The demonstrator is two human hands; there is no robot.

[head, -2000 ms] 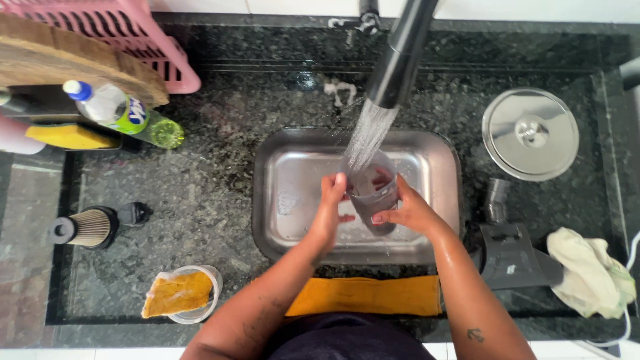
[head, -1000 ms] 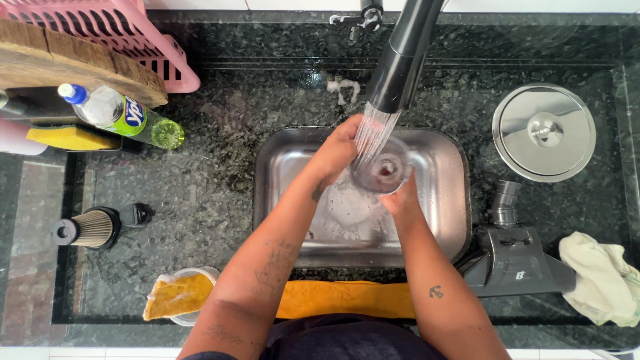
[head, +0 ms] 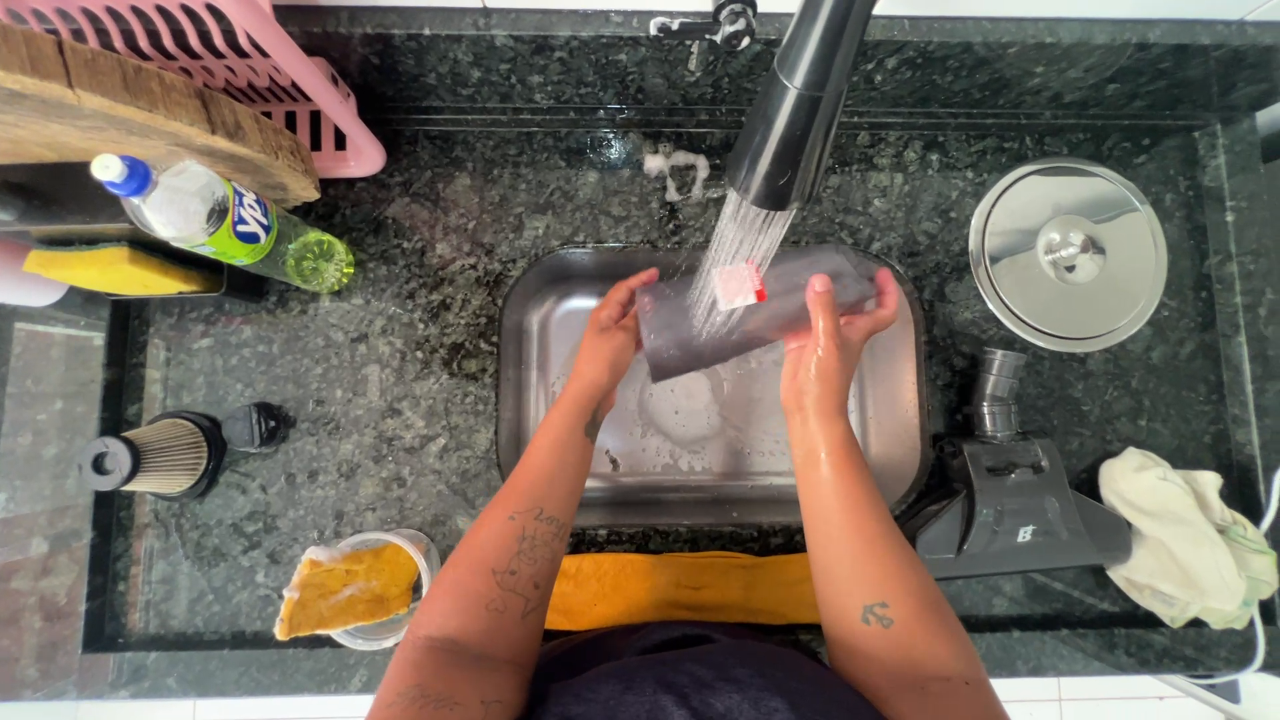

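A smoky translucent plastic cylinder (head: 690, 335), probably a vacuum cleaner's dust container, lies sideways between my hands above the stainless steel sink (head: 690, 495). My left hand (head: 610, 340) holds its left end. Near its right end, my right hand (head: 830, 340) grips it with the thumb on top. A white and red label sits on its wall. Water from the black faucet spray head (head: 775, 150) falls onto the cylinder around the label.
Left: a dish soap bottle (head: 240, 220), yellow sponge (head: 120, 270), pleated filter (head: 160, 455), and orange cloth (head: 350, 590) on a plastic tub (head: 425, 560). Right: a metal lid (head: 1070, 255), vacuum floor head (head: 1020, 510) and pale cloth (head: 1185, 535). A mustard cloth (head: 690, 590) lies along the front edge.
The cylinder has turned from its open end facing up to lying sideways under the water. My hands have moved apart to its two ends.
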